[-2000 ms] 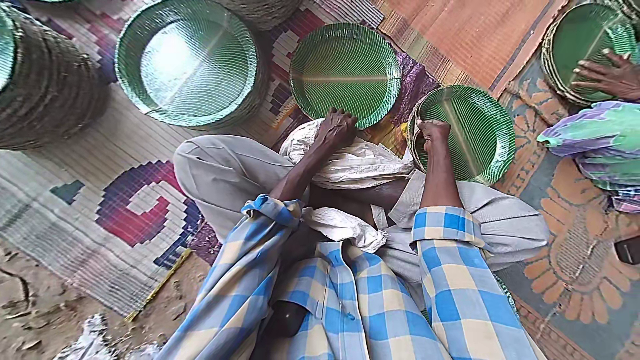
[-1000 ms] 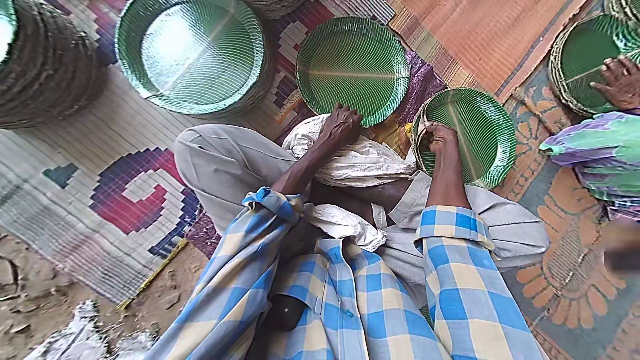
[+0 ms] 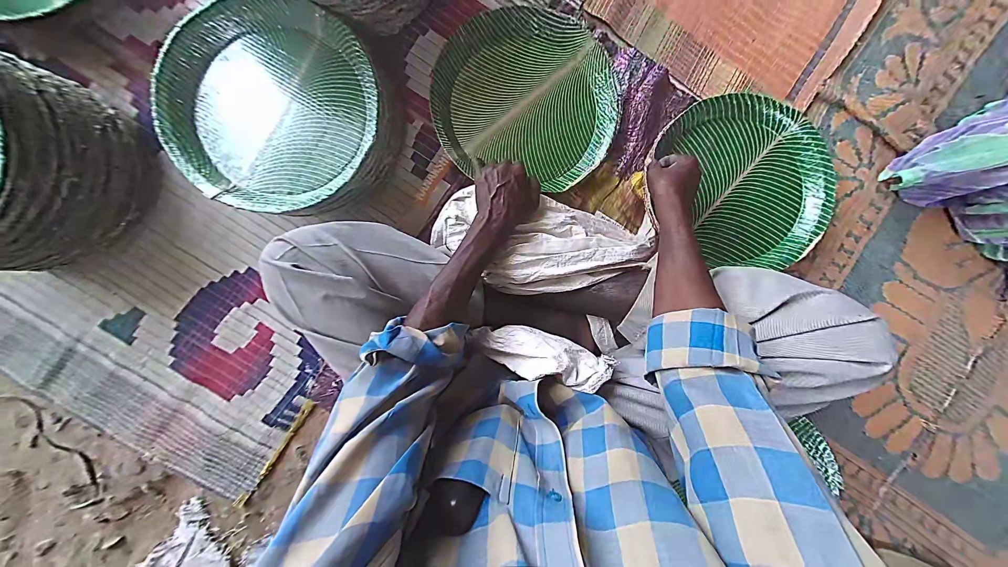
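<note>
Two round green leaf-pattern plates lie before my crossed legs. My left hand [image 3: 506, 191] is closed at the near rim of the middle plate [image 3: 535, 94], above a white cloth [image 3: 551, 256] draped across my lap; its fingertips are hidden. My right hand [image 3: 673, 181] has its fingers curled over the left rim of the right plate [image 3: 764, 181], which leans by my right knee. Whether the left hand pinches the rim is unclear. A second white cloth bunch [image 3: 547, 356] sits nearer my waist.
A tall stack of glossy green plates [image 3: 331, 118] stands ahead to the left, and another stack [image 3: 67, 173] is at the left edge. Patterned mats [image 3: 110, 315] cover the ground. Purple and green fabric [image 3: 957, 169] shows at the far right.
The other person's hand, seen at the right over a green plate earlier, is out of view. The middle plate's centre line has turned from nearly level to slanted.
</note>
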